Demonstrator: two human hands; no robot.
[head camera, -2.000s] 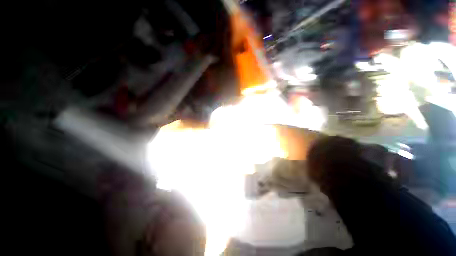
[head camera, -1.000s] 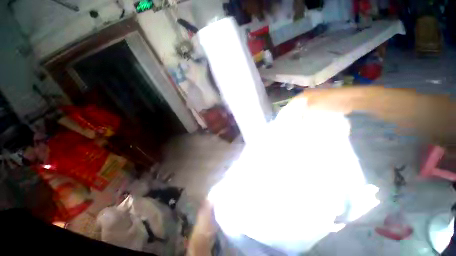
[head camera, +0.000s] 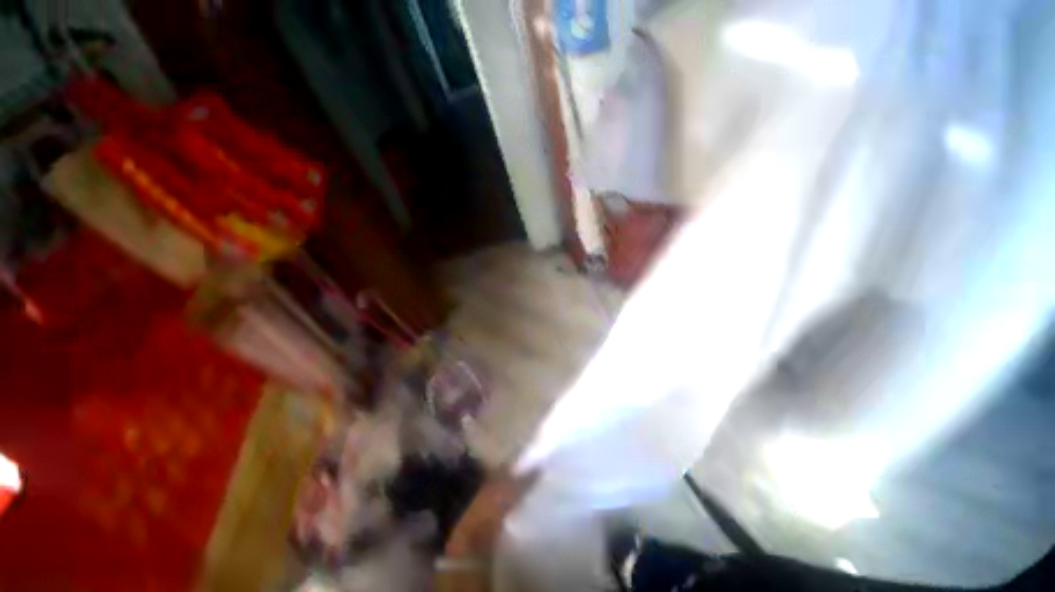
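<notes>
A long white garment (head camera: 706, 335), glossy and strongly overexposed, runs from the lower middle up to the upper right. It hangs in front of me in blurred folds. My left hand (head camera: 484, 517) is at the bottom, partly cut off and blurred, closed on the lower left edge of the garment. Its fingers are mostly hidden by the cloth. My right hand cannot be made out; the upper right is filled with bright cloth and glare.
Red bags or packets (head camera: 214, 174) and a large red surface (head camera: 127, 393) are at the left. Mixed small items lie at the lower middle. A doorway with a pale frame (head camera: 509, 127) stands behind, with pale floor (head camera: 526, 318) before it. A reddish-brown object (head camera: 636, 237) sits beside the frame.
The view has turned left and come closer to the red items. The white garment has changed from a bright bundle to a long spread sheet reaching the upper right. The right arm has left view.
</notes>
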